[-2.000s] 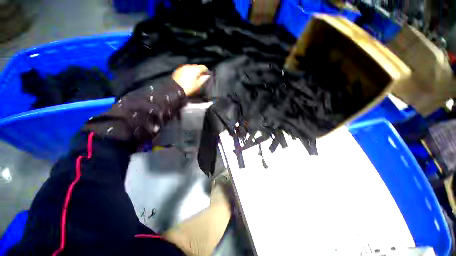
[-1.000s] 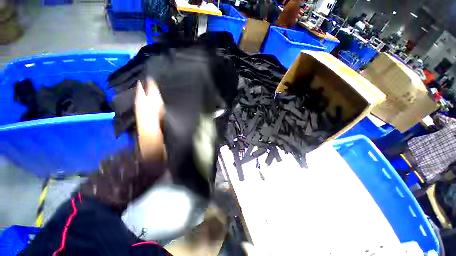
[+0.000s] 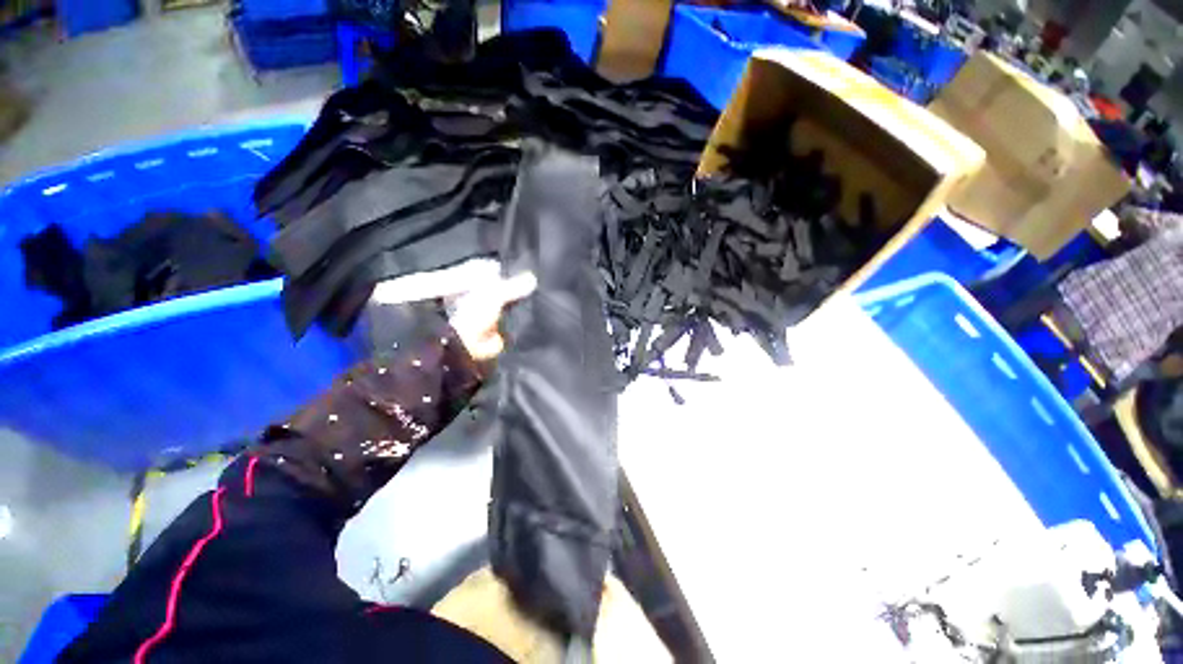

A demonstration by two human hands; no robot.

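Note:
A long black panel (image 3: 558,389) hangs lengthwise down the middle of the view, over the left edge of the white table (image 3: 804,480). My left hand (image 3: 480,318) is at the panel's left edge, with its fingers closed on it; the hand is partly overexposed. My right hand is not in view. More black panels (image 3: 389,214) lie in a draped stack behind my left hand. A heap of short black webbing tabs (image 3: 701,260) lies to the right of the held panel.
An open cardboard box (image 3: 960,162) lies on its side behind the tabs. Blue bins stand at left (image 3: 169,370) and right (image 3: 1012,389). Part of a sewing machine (image 3: 1038,597) shows at lower right. A tan surface (image 3: 480,620) is below the panel.
My left hand has moved from the stack toward me, and a black panel now lies stretched down the middle. The view has shifted, and machine parts now show at lower right.

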